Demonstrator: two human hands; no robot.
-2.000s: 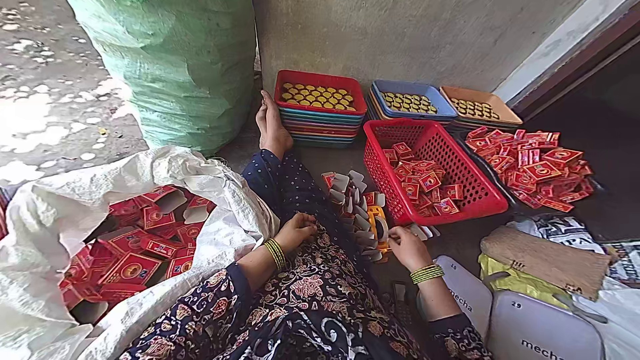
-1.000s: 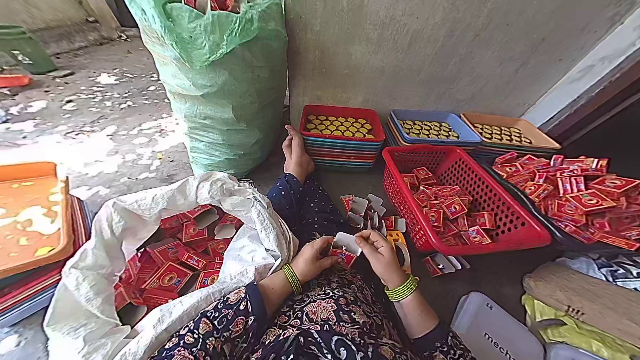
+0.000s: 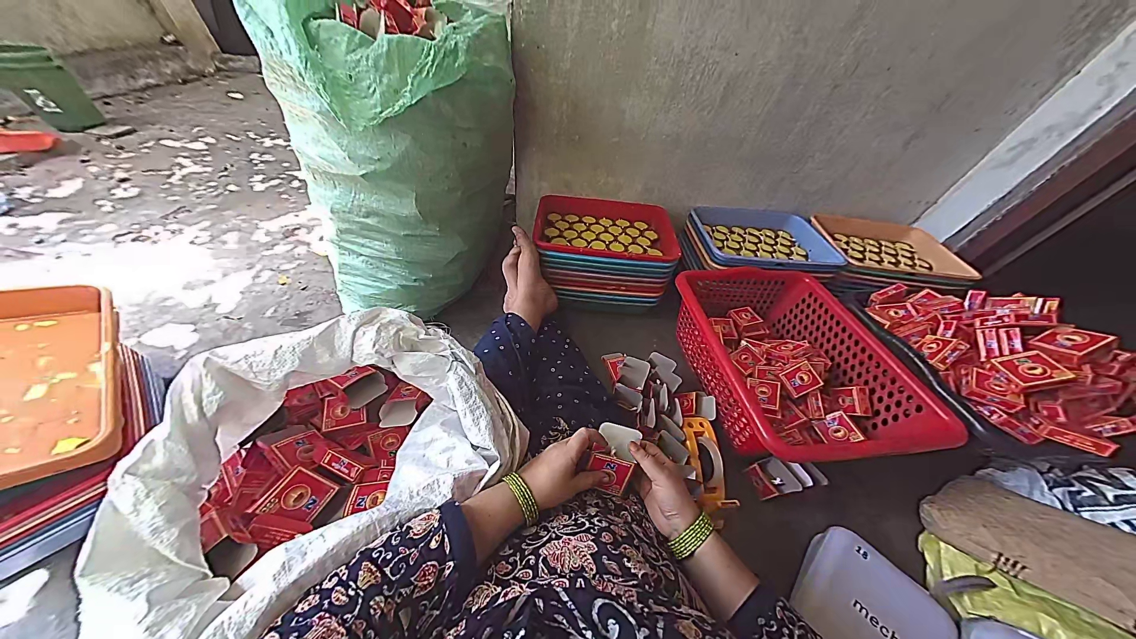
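Note:
My left hand (image 3: 568, 466) grips a small red cardboard box (image 3: 611, 473) over my lap; its pale end flap stands raised. The fingertips of my right hand (image 3: 661, 484) pinch that flap from the other side. Just beyond my hands, more small boxes with pale flaps (image 3: 670, 435) lie in a heap beside a yellow tape dispenser (image 3: 706, 457). A white woven sack (image 3: 444, 373) holding many red boxes (image 3: 297, 493) stands open at my left. To the right, a red plastic basket (image 3: 754, 426) contains smaller-looking red boxes (image 3: 803, 379).
Stacked trays, the top ones red (image 3: 612, 213), blue (image 3: 768, 219) and orange (image 3: 941, 253), hold yellow-topped round pieces by the wall. A tall green sack (image 3: 399, 160) stands ahead. Red boxes (image 3: 1029, 368) pile up at right. An orange tray (image 3: 53, 382) tops a stack at left.
Two seconds ago my hands were apart near the loose boxes and the dispenser; now both are together on one red box, its pale flap raised. The view has swung left.

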